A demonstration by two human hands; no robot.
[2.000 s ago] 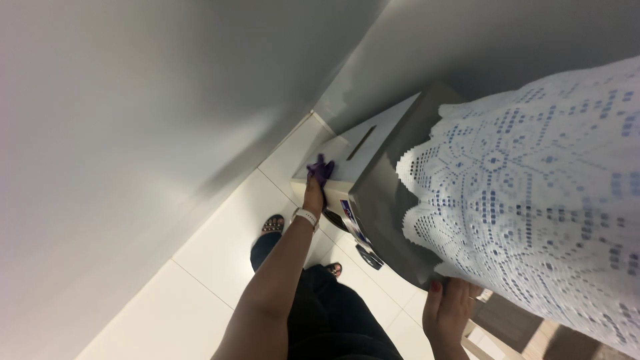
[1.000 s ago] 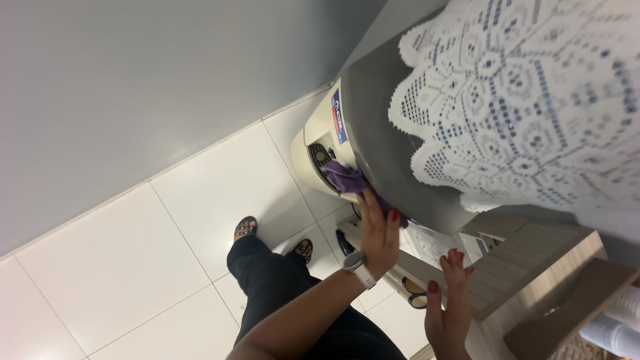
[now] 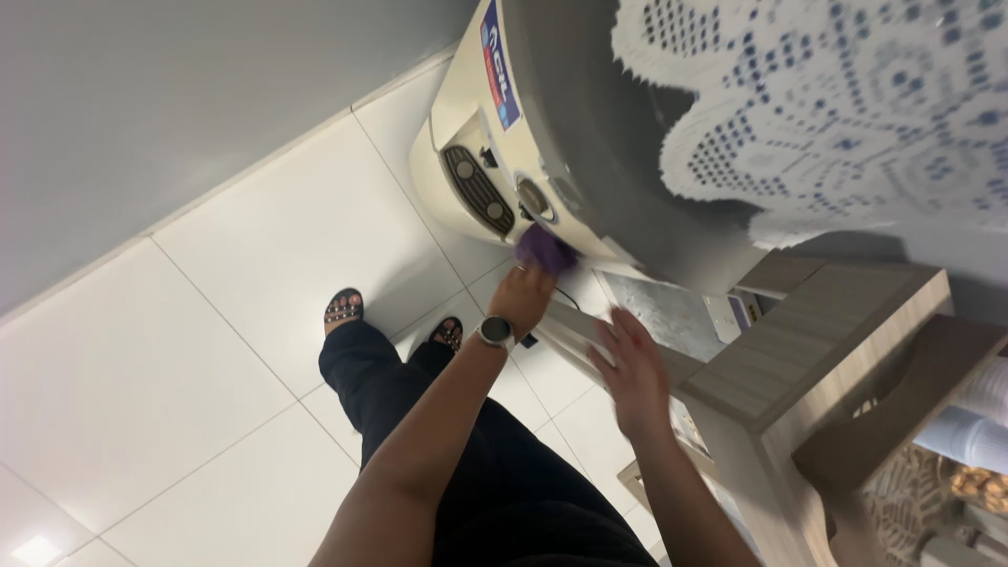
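My left hand [image 3: 524, 295], with a watch on its wrist, holds a purple cloth [image 3: 545, 250] against the front of a cream and grey water dispenser [image 3: 453, 102], just beside the tap recess. A dark slotted drip tray [image 3: 478, 189] and a round-fronted tap part [image 3: 534, 197] show in that recess. Over the top of the dispenser hangs a white lace cover [image 3: 827, 126]. To the right of the cloth, my right hand [image 3: 634, 370] is raised with its fingers apart, blurred, with nothing in it. The fingers of my left hand are partly blurred against the cloth.
Beside the dispenser stands a wooden shelf unit [image 3: 835, 331] with a brown wooden piece [image 3: 890, 409] and stacked plastic cups [image 3: 969, 441]. A grey wall [image 3: 197, 94] runs along the other side. My sandalled feet [image 3: 344, 309] are on white floor tiles [image 3: 236, 315].
My left hand has moved with the purple cloth from the dispenser's side panel to its front, past the drip tray. My right hand has come off the dispenser's edge. The view has moved closer.
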